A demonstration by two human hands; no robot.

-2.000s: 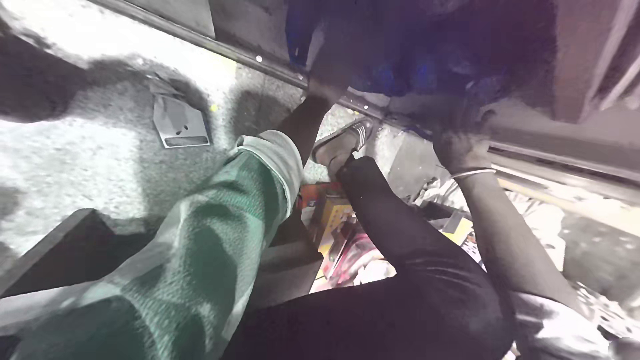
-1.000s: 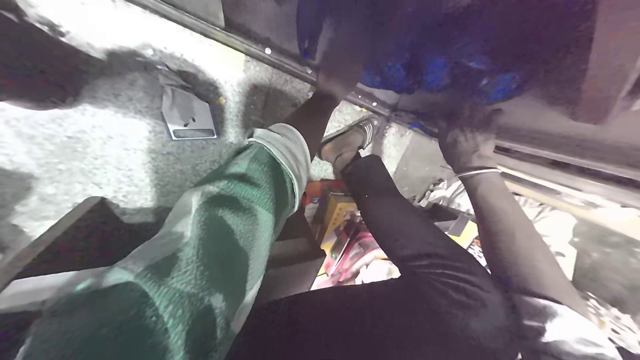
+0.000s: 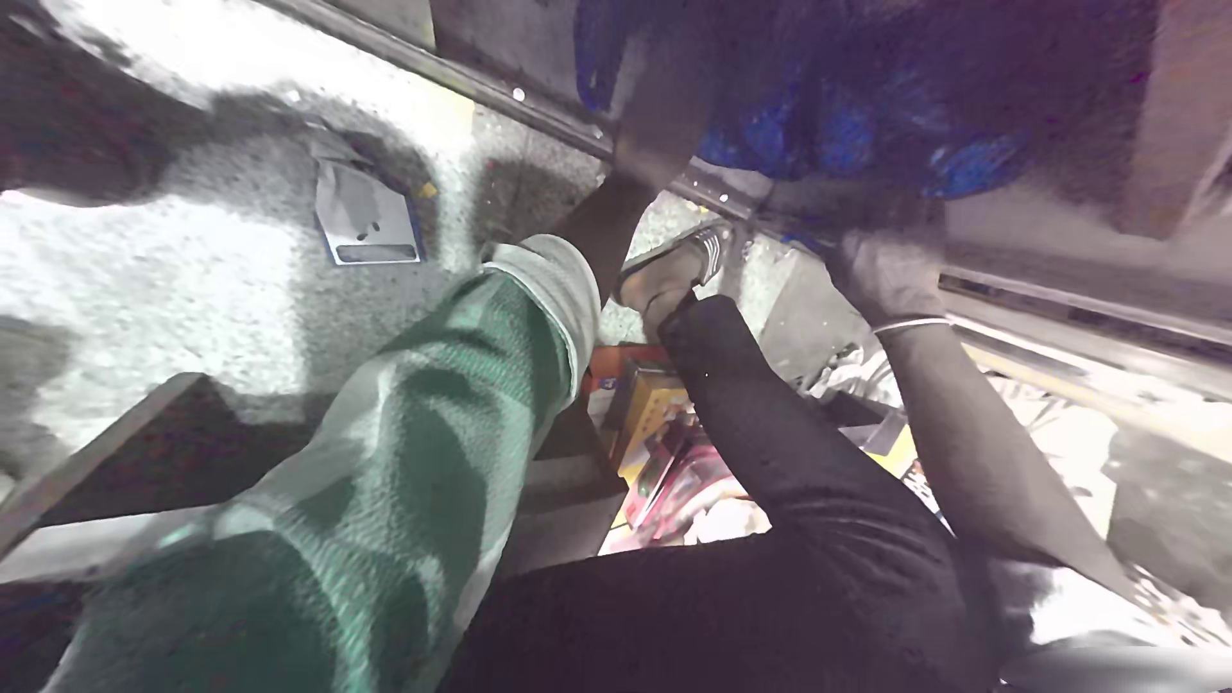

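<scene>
A green sleeve with a rolled pale cuff (image 3: 553, 294) leads up to my left hand (image 3: 664, 115), which is dark and blurred at the edge of a dark blue, glossy-looking mass (image 3: 847, 87). My right hand (image 3: 890, 265), with a thin white band at the wrist, rests against the lower edge of that dark mass. The fingers of both hands are lost in blur and shadow, so what they touch or hold is unclear. Between the arms, a foot in a striped shoe or sandal (image 3: 679, 265) stands on the floor below a black trouser leg (image 3: 751, 404).
A flat grey-white object with a blue edge (image 3: 375, 226) lies on the speckled floor (image 3: 192, 289) at left. A dark angular board or box side (image 3: 144, 433) is at lower left. Below the foot are a yellow box (image 3: 650, 409) and pink material (image 3: 693, 481). A metal rail (image 3: 1088, 318) runs at right.
</scene>
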